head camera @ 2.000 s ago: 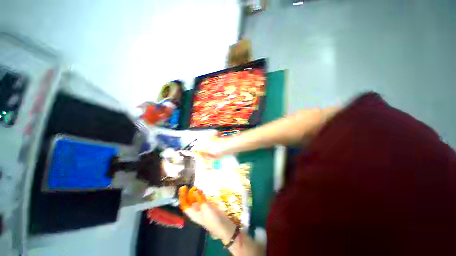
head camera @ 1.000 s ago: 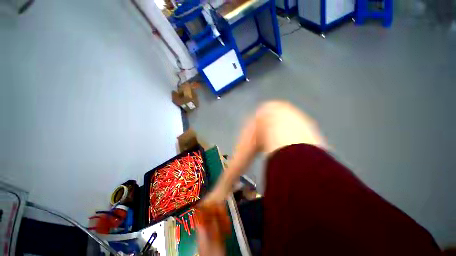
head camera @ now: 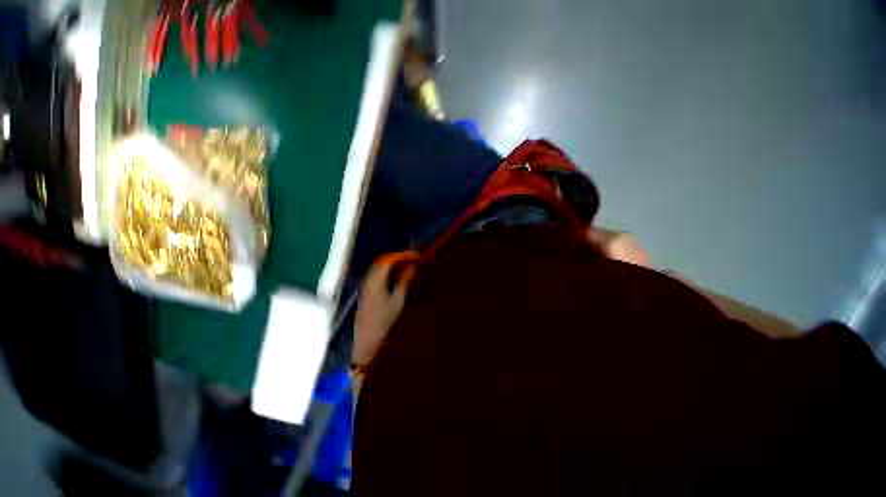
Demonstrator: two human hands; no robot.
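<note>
A bright red cloth item (head camera: 532,173) with a dark opening lies against the wearer's dark red top. My left hand (head camera: 381,299), with a dark band at the wrist and orange at the fingertips, is curled at the near left end of its red edge and appears to grip it. My right hand (head camera: 622,247) is at the other side of the item, small and blurred; its fingers are hidden. The gold ferrules (head camera: 175,228) lie heaped in a clear bag on the green mat, away from both hands.
Red sticks (head camera: 221,34) lie on the green mat (head camera: 311,116) at the top. A white block (head camera: 291,354) is at the bench's near corner. A black tray (head camera: 78,340) is at lower left. Blue plastic shows below the bench edge; grey floor lies at right.
The view has swung from the red-stick tray and floor to the ferrule bag and the wearer's lap. My right hand has left the bench for the red cloth item; my left hand has come into view.
</note>
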